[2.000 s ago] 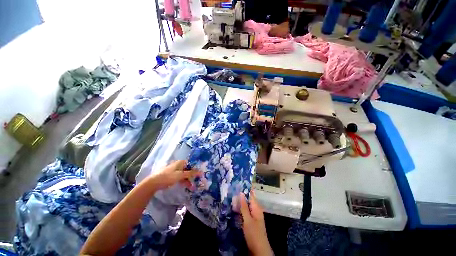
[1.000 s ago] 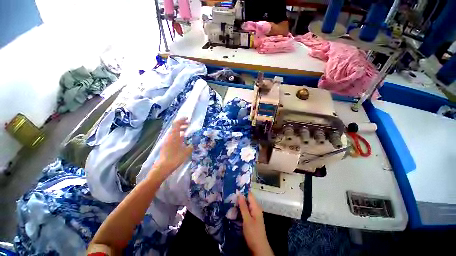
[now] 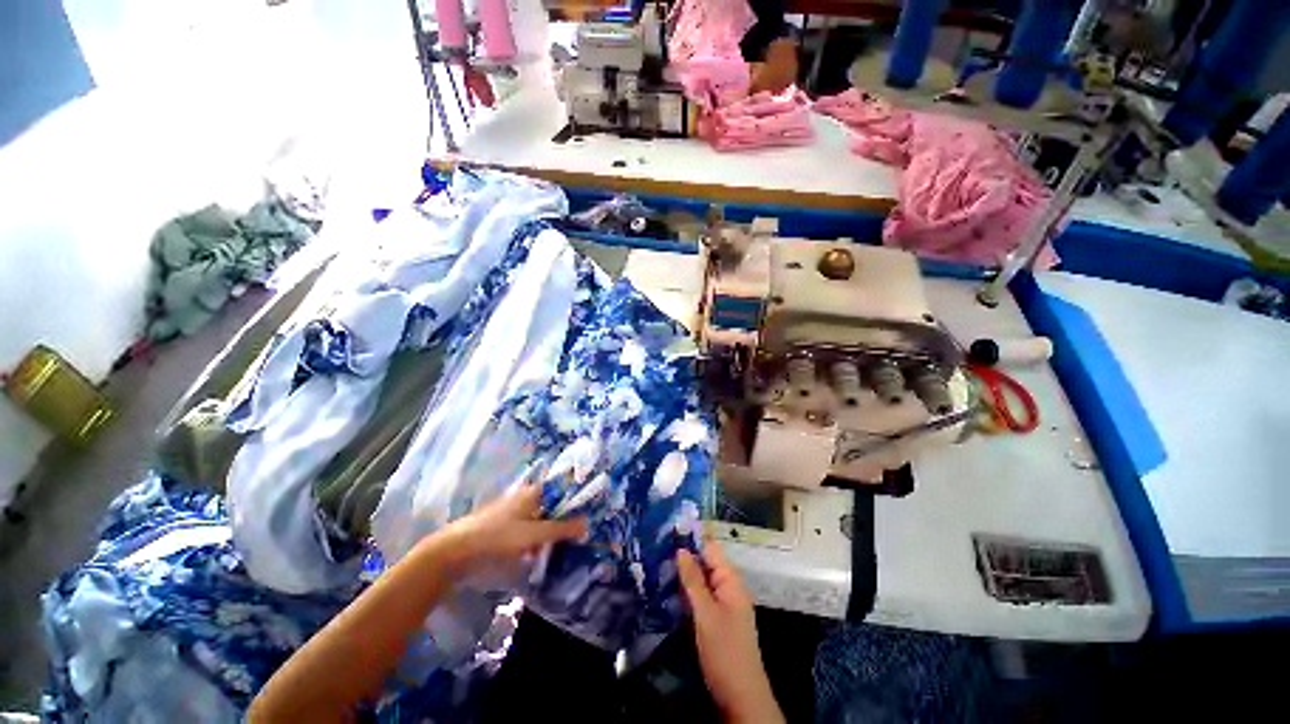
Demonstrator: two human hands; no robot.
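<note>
The blue floral cloth with white flowers (image 3: 630,410) lies left of the overlock machine (image 3: 856,304), its right edge at the needle area. My left hand (image 3: 512,526) lies on the cloth's lower left part, fingers pointing right. My right hand (image 3: 719,608) holds the cloth's lower right edge between thumb and fingers, just below the machine plate. Pale wrong-side folds (image 3: 481,368) run along the left of the floral part. Whether the cloth is under the presser foot cannot be told.
A heap of blue-and-white cloth (image 3: 170,622) lies lower left. Orange-red scissor handles (image 3: 1007,402) lie right of the machine head. Pink cloth (image 3: 962,184) and another machine (image 3: 618,78) stand on the opposite table. Blue thread cones (image 3: 1036,57) are at upper right. A yellow container (image 3: 60,396) is on the floor.
My left hand has moved down from the pale fold to the lower floral cloth. The cloth's lower part is more bunched between my hands. The whole view has shifted slightly.
</note>
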